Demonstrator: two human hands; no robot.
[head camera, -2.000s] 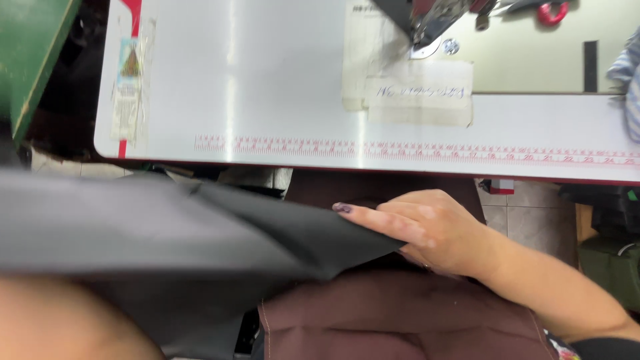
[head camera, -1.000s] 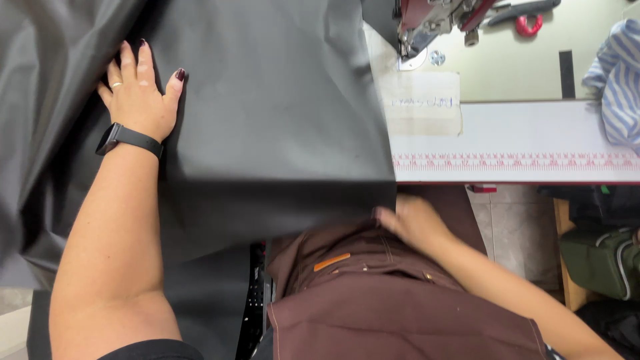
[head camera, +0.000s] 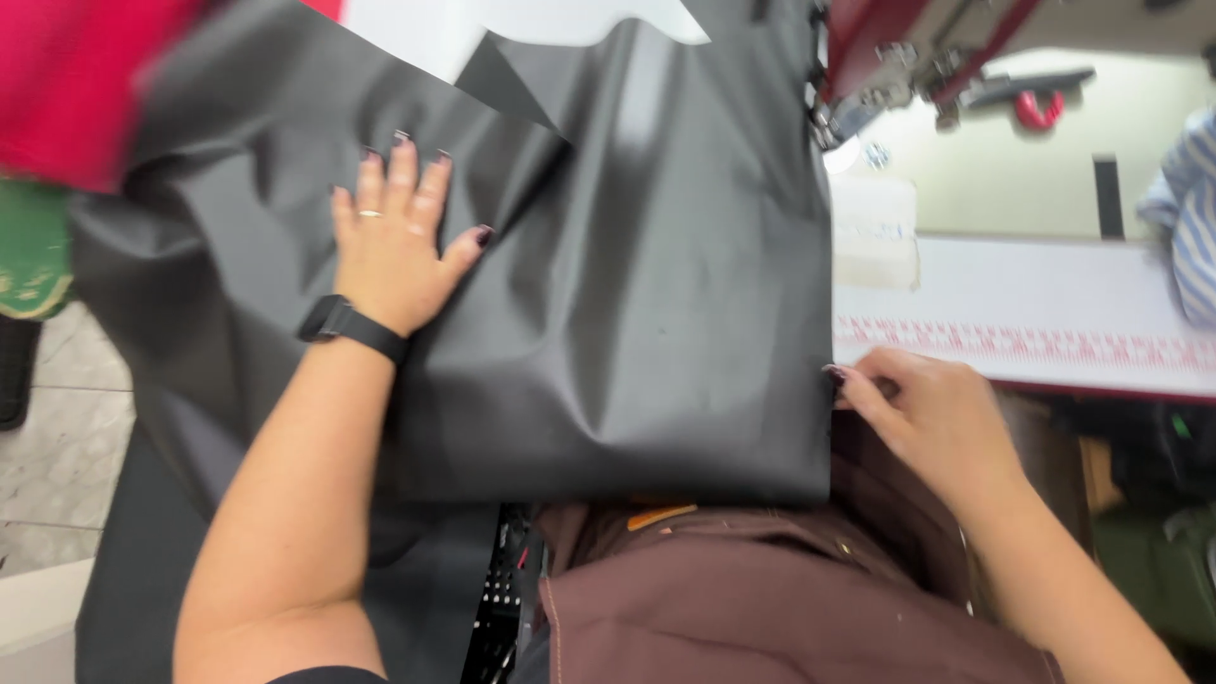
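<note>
A large sheet of dark grey, smooth coated fabric (head camera: 665, 313) covers the left part of the sewing table and hangs over its front edge. My left hand (head camera: 394, 237) lies flat on it, palm down with fingers apart, beside a folded-over edge. At the sheet's right edge is my right hand (head camera: 912, 399), its thumb and index finger close together at the material; whether they pinch it cannot be told. The head of a sewing machine (head camera: 883, 76) stands over the sheet's upper right edge, and its needle area is blurred.
Right of the sheet, the white tabletop bears a red printed ruler (head camera: 1026, 344). A tool with a red handle (head camera: 1038, 111) and a blue-striped cloth (head camera: 1195, 223) lie farther back. Red material (head camera: 85, 85) is at upper left, above a green surface (head camera: 33, 247). A brown apron (head camera: 741, 598) covers my lap.
The grey sheet, low over my lap two seconds ago, now covers the table's left part. Since one second ago, a folded edge has come into sight near my left hand.
</note>
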